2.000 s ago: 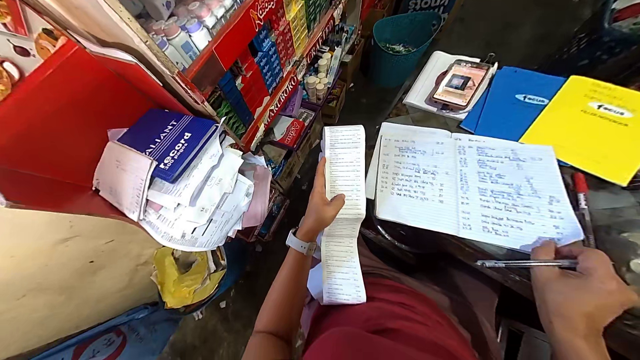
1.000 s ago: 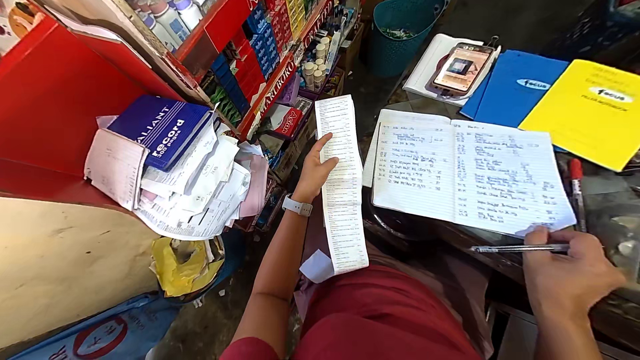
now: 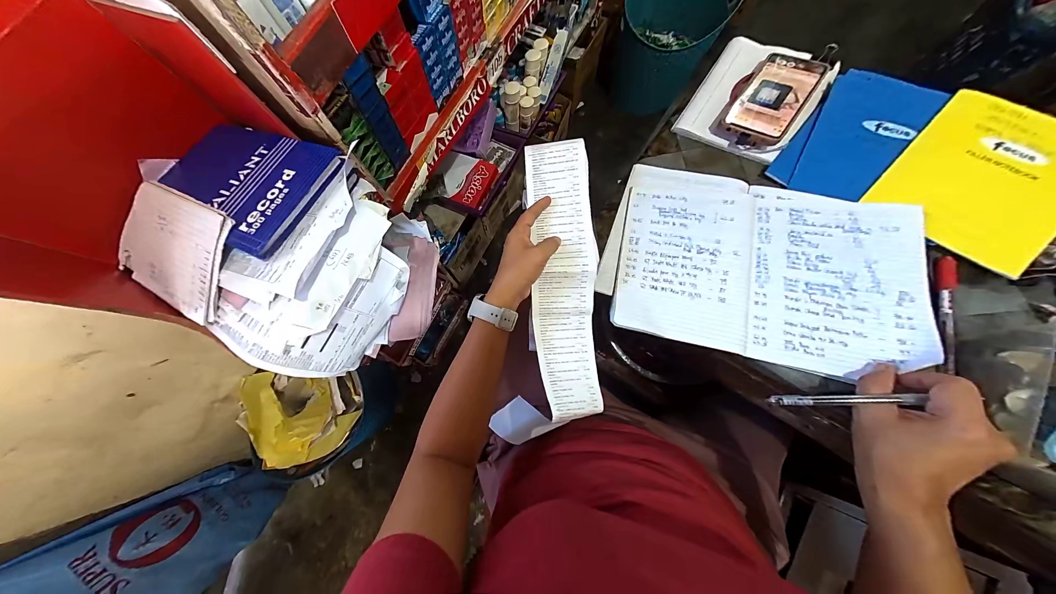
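A long printed paper receipt (image 3: 565,289) hangs down toward my lap, held at its left edge by my left hand (image 3: 526,256), whose thumb and a finger lie on its front; the other fingers are hidden behind it. My right hand (image 3: 924,437) holds a ballpoint pen (image 3: 825,400) lying roughly level, pointing left. Its fingertips touch the bottom edge of an open ruled notebook (image 3: 767,272) with handwriting on both pages. A red-capped marker (image 3: 946,313) lies just right of the notebook.
Behind the notebook lie a smartphone (image 3: 771,99) on white paper, blue notebooks (image 3: 866,132) and a yellow notebook (image 3: 973,177). Left, a blue record book (image 3: 256,186) rests on piled papers (image 3: 330,289) on a red shelf. Shelves of packets, a teal bin (image 3: 660,74) and a yellow bag (image 3: 289,421) stand around.
The left thumb and finger have shifted over the receipt's face, and its folded lower end now shows at the left. The right hand keeps the pen near the notebook's lower edge.
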